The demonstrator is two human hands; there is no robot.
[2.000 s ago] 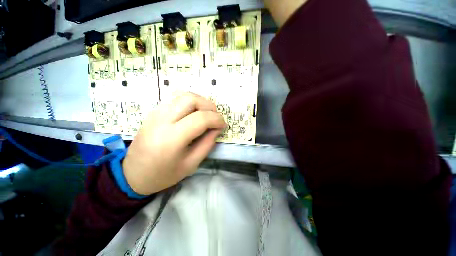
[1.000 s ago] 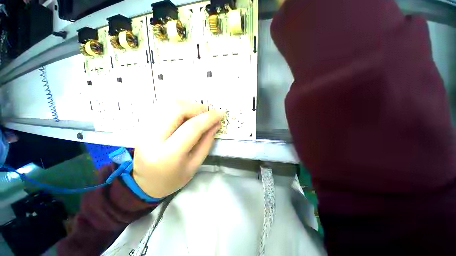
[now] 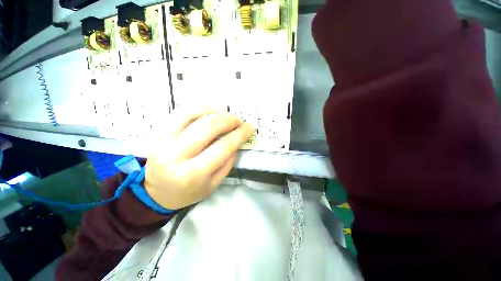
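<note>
Two pale yellow printed circuit boards (image 3: 203,93) lie side by side between the rails. Copper and yellow coils (image 3: 200,23) and black connectors (image 3: 131,13) stand at their far edge. My left hand (image 3: 192,156) rests over the near edge of the right board, thumb and fingertips together near its lower right part. Whether a small part is between the fingertips cannot be told. A blue wrist strap (image 3: 144,192) is around my left wrist. My right hand is out of the picture beyond the top edge; only the dark red sleeve (image 3: 406,104) shows.
The near metal rail (image 3: 285,163) runs between the boards and my body. A coiled blue cord (image 3: 46,96) lies left of the boards. A thin blue cable (image 3: 60,204) runs left from the wrist strap. A dark object (image 3: 35,228) is at the lower left.
My left hand's fingertips have moved slightly right on the board. My right hand, partly seen at the top edge before, is now out of view. The boards sit slightly higher in view.
</note>
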